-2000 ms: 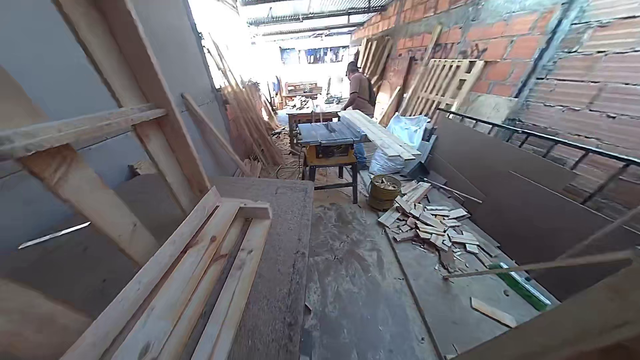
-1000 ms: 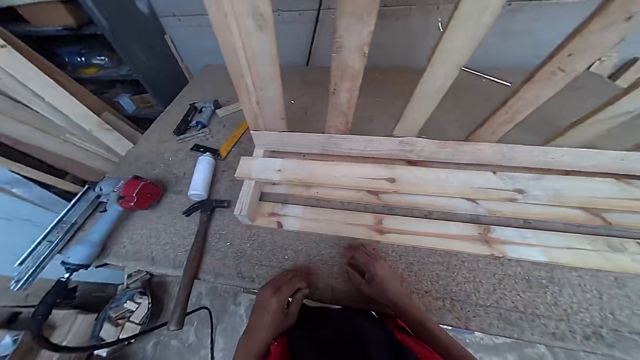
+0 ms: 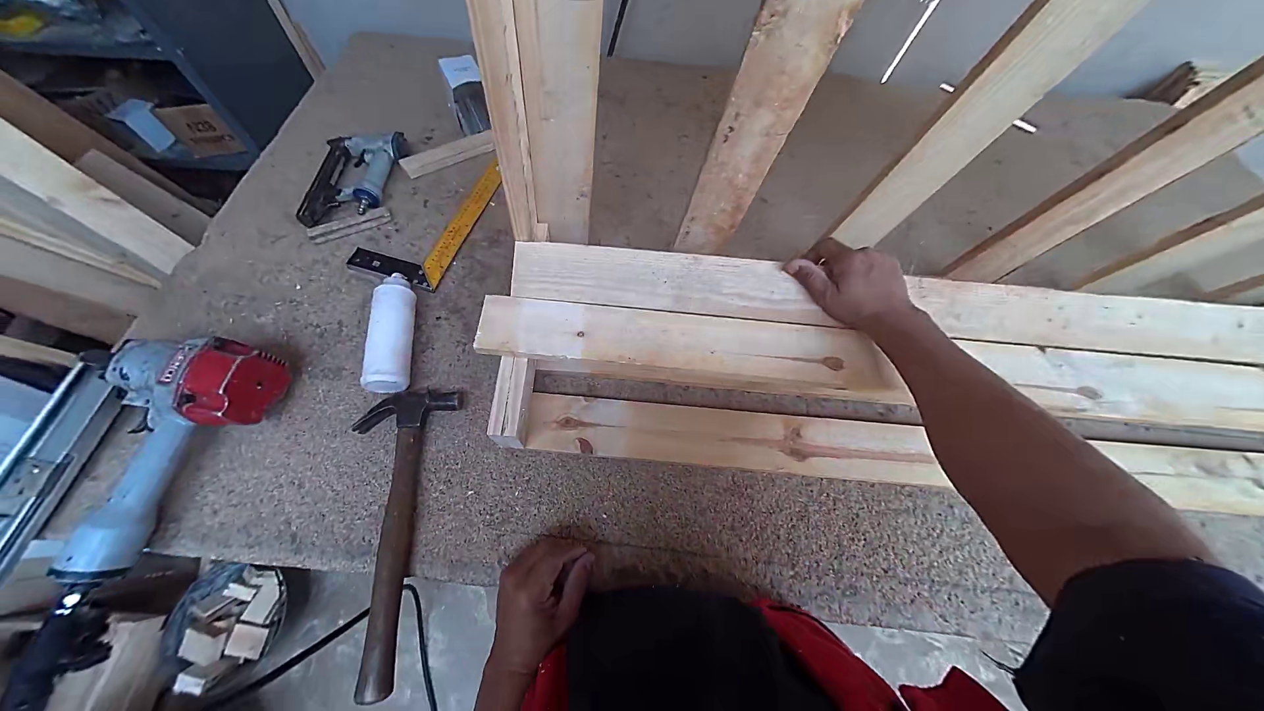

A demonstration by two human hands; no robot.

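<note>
My right hand [image 3: 851, 286] reaches forward and grips the back long board [image 3: 642, 276] of a pine frame, its thumb on the near side and its fingers over the far edge. A loose-looking pine board [image 3: 691, 341] lies against that one and sticks out past the frame's left end. In front of it, across a gap, runs the front rail [image 3: 711, 434]. My left hand [image 3: 543, 597] rests at the bench's near edge, fingers curled, holding nothing that shows. Left of the frame are a claw hammer [image 3: 400, 523], a white plastic bottle [image 3: 388, 336] and a try square [image 3: 459, 232].
A red and grey pneumatic nailer [image 3: 188, 395] lies at the bench's left edge, with a smaller air stapler [image 3: 355, 173] farther back. Upright pine slats [image 3: 755, 118] stand behind the frame. A container of wood offcuts [image 3: 232, 622] and a black hose [image 3: 316, 642] are below the bench edge.
The view has swung from the workshop down to the bench. My right hand has moved from the near edge to the back board. Between the last two frames, the back boards have come flush, side by side.
</note>
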